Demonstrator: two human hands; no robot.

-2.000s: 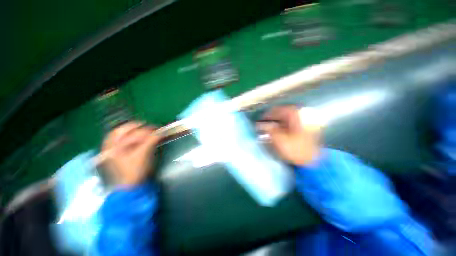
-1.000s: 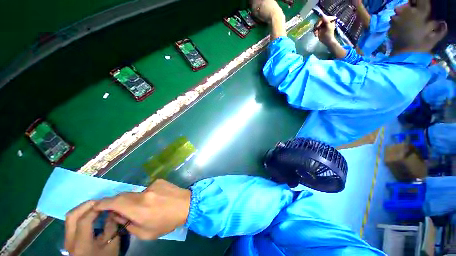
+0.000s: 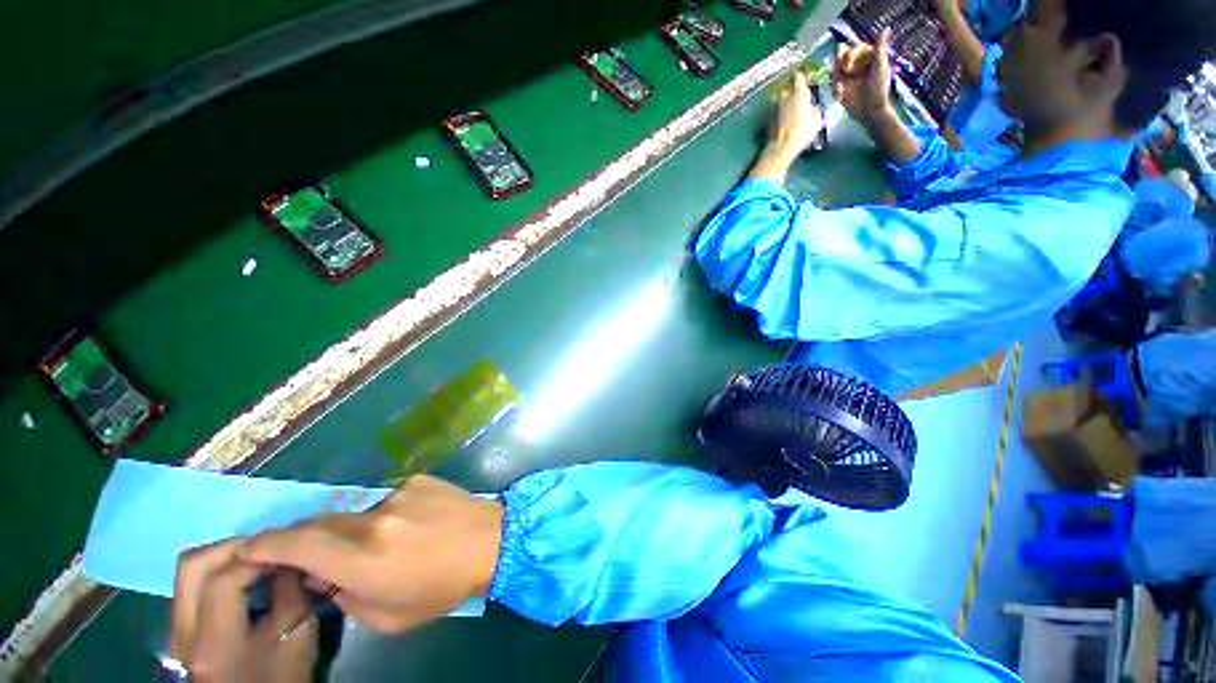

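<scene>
My left hand (image 3: pixel 240 616), bare and cut off by the bottom edge, has its fingers curled around a dark object (image 3: pixel 324 640), mostly hidden; I cannot tell if it is a phone. My right hand (image 3: pixel 400 550), bare, meets the left fingertips from the right. It pinches thin dark tweezers (image 3: pixel 324 590), of which only a short piece shows near the fingertips. A pale blue liner sheet (image 3: pixel 160 523) lies under and behind both hands, over the bench edge, with faint small marks near my right knuckles.
Phones (image 3: pixel 100 391) lie in a row on the green belt beyond the worn whitish edge (image 3: pixel 400 314), with small white bits beside some. Yellow film (image 3: pixel 451 416) lies on the bench. A black fan (image 3: pixel 811 438) stands by my right sleeve. A person in a blue smock (image 3: pixel 920 254) works at right.
The belt phones have shifted slightly left. The neighbouring person's hand has come back from the belt to the bench. My hands stay close together over the liner, nearly unmoved from one second ago.
</scene>
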